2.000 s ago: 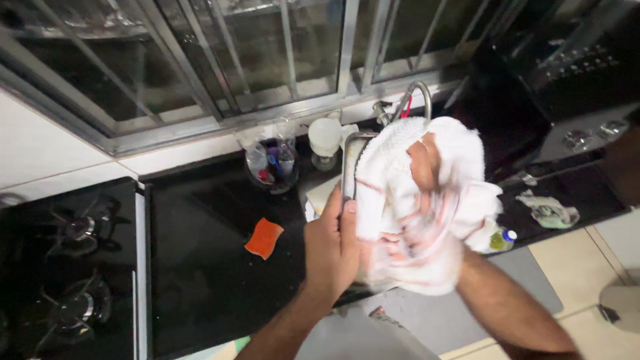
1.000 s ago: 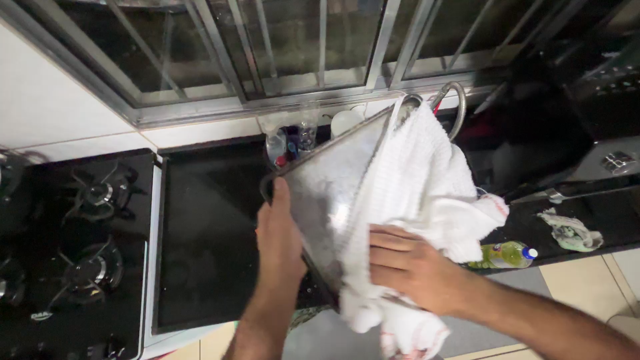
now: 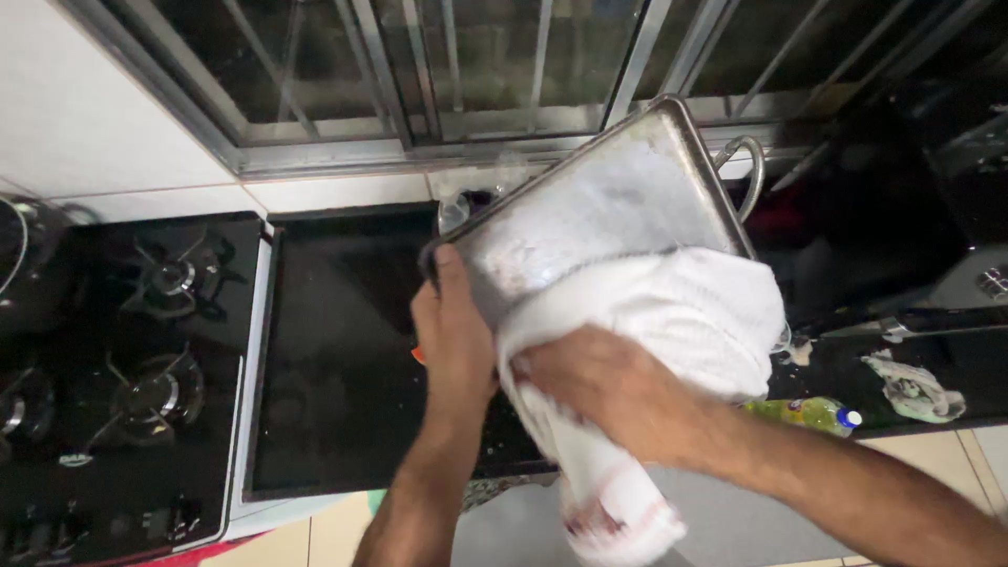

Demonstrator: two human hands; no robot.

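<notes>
A worn rectangular metal baking pan (image 3: 606, 197) is tilted over the black counter, its flat face toward me. My left hand (image 3: 457, 331) grips the pan at its left corner, thumb on the edge. A white cloth towel (image 3: 661, 307) with reddish-brown stains lies over the pan's lower part and hangs below it. My right hand (image 3: 591, 386) presses the towel against the lower side of the pan; its fingers are blurred and partly hidden in the folds.
A gas cooktop (image 3: 173, 276) is at the left. A flexible metal faucet (image 3: 752, 173) rises behind the pan. Clear containers (image 3: 465, 209) stand by the window. At the right are a bottle of yellow-green liquid (image 3: 811, 413) and a crumpled plastic bag (image 3: 913, 386). An orange piece (image 3: 418, 355) shows behind my left wrist.
The towel covered most of the pan two seconds ago; now the pan's upper face is bare. My right hand and the towel have shifted over the pan's lower part. My left hand still holds its edge.
</notes>
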